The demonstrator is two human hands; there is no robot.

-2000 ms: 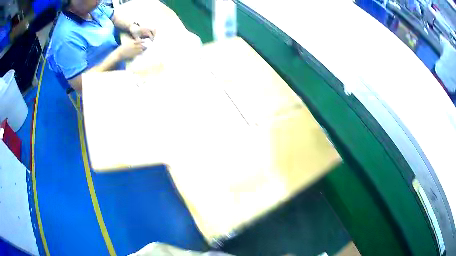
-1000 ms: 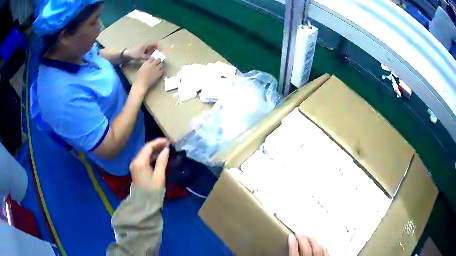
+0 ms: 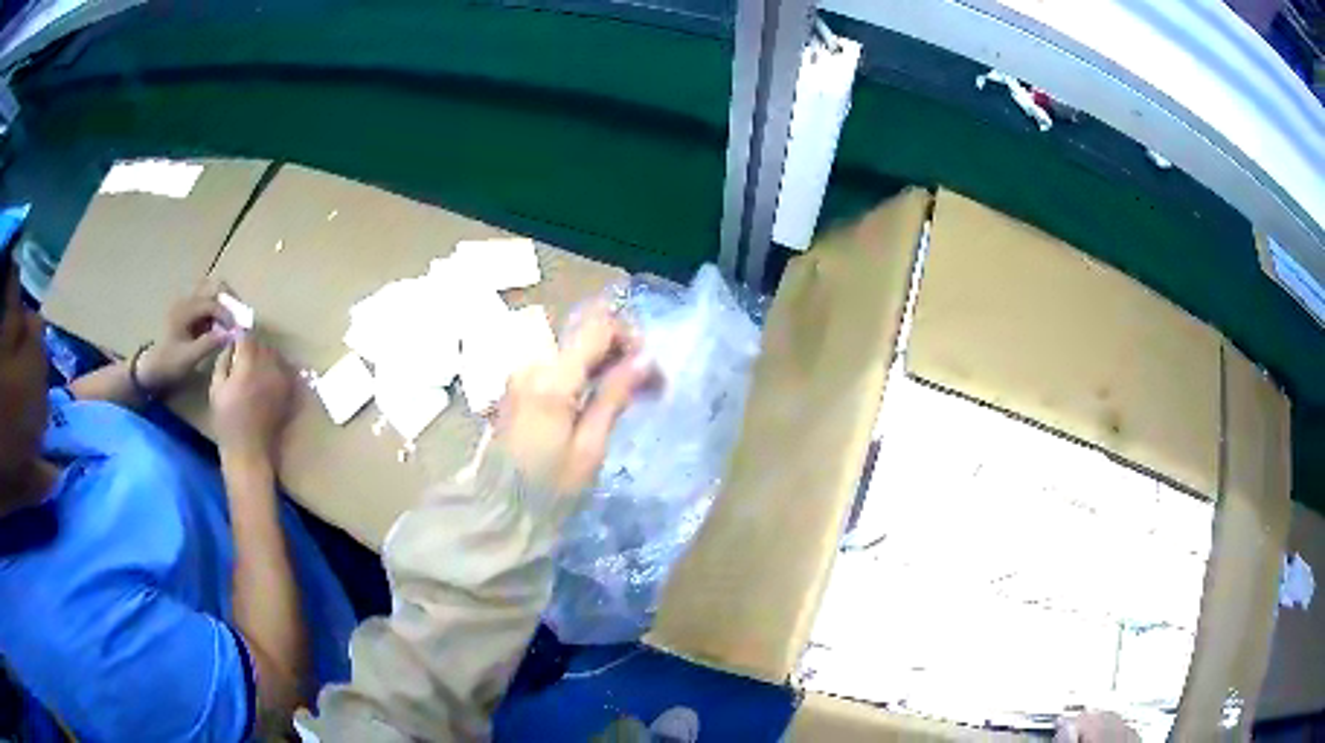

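Note:
An open carton [image 3: 1068, 312] packed with white pieces [image 3: 1003, 559] stands at the right. A crinkled clear plastic bag [image 3: 661, 479] lies beside its left flap. My left hand [image 3: 574, 399], in a tan sleeve, is over the bag's upper left part, beside a heap of white square pieces [image 3: 422, 327]. Its fingers are blurred but apart, with nothing seen in them. Of my right hand [image 3: 1100, 727] only fingertips show at the carton's near edge, cut off by the frame; its grip is hidden.
A co-worker [image 3: 124, 581] in blue at the left holds a small white piece. The heap lies on cardboard [image 3: 327, 479] over the green bench [image 3: 480, 131]. A metal post [image 3: 766, 145] stands behind the bag. Tiny white bits lie near the heap.
The view has turned to the right. My left hand has moved forward from near the bench edge to over the bag. My right hand still shows only fingertips at the carton's near edge.

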